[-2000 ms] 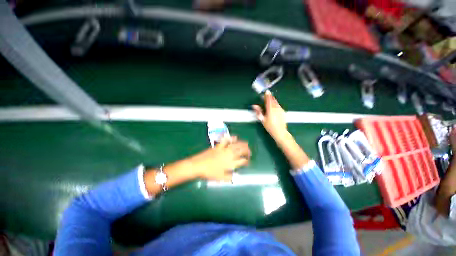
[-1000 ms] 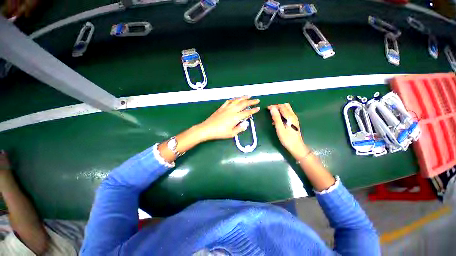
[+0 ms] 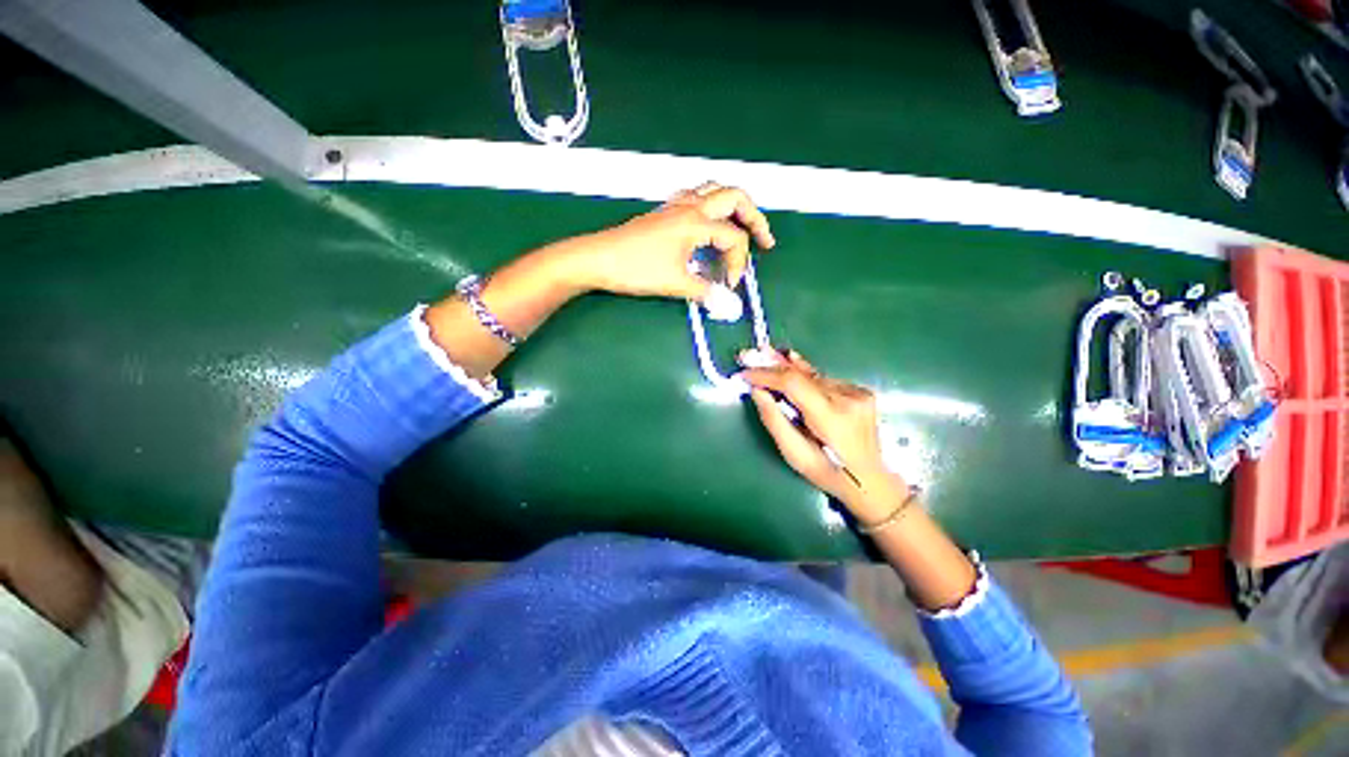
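Note:
A white looped product (image 3: pixel 704 343) lies on the green bench in front of me, its open middle showing. My left hand (image 3: pixel 692 249) covers its far end and grips it, with a small pale round piece under the fingertips. My right hand (image 3: pixel 823 429) is at the near end of the loop, its fingertips touching it. A thin dark pen-like tool (image 3: pixel 837 464) lies in the right hand, pointing back toward the wrist. The left hand hides the loop's far end.
Several looped products (image 3: pixel 1120 388) overlap at the right, with small rings at their top. A red-pink compartment tray (image 3: pixel 1250 399) stands beside them. Beyond the white strip (image 3: pixel 888 192) lie scattered loops (image 3: pixel 1024 77). A grey post (image 3: pixel 178 89) is upper left; a person's arm (image 3: pixel 42 540) is lower left.
My right hand has moved from beside the loop to its near end and now touches it. My left hand still holds the far end. The view has shifted, so the belt loops sit higher in the picture.

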